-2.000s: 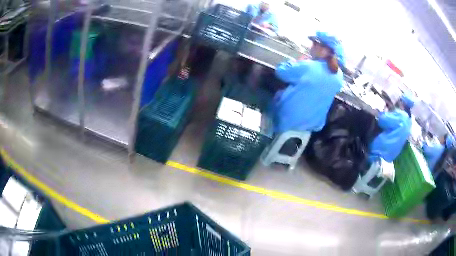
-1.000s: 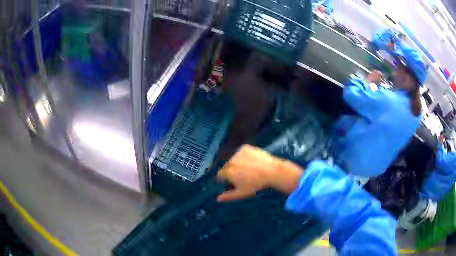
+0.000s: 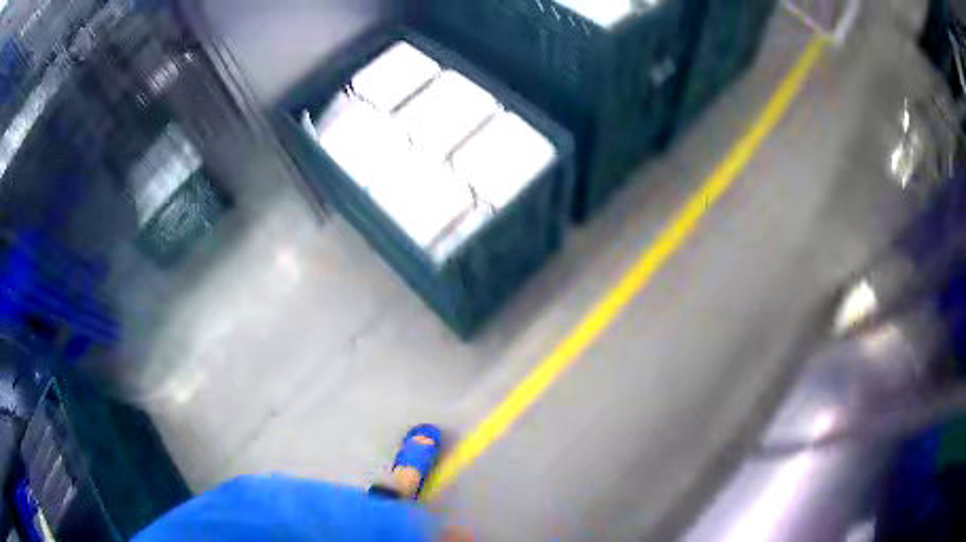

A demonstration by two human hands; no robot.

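A dark green crate (image 3: 466, 296) stands on the floor ahead, filled with white rectangular pieces (image 3: 424, 148) laid side by side. What the pieces are is too blurred to tell. Neither of my hands shows clearly. A blurred skin-coloured spot lies at the bottom edge beside my blue clothing, and I cannot tell whether it is a hand.
More dark green crates (image 3: 625, 106) stand behind, at the top. A smaller crate (image 3: 185, 217) is at the upper left and another (image 3: 117, 455) at the lower left. A yellow line (image 3: 636, 281) crosses the floor beside my blue shoe (image 3: 418, 450). A blurred shiny surface is at the lower right.
The view has turned away from the seated workers and the bench, down to the floor and other crates. The hand and blue sleeve seen over a crate have left the view.
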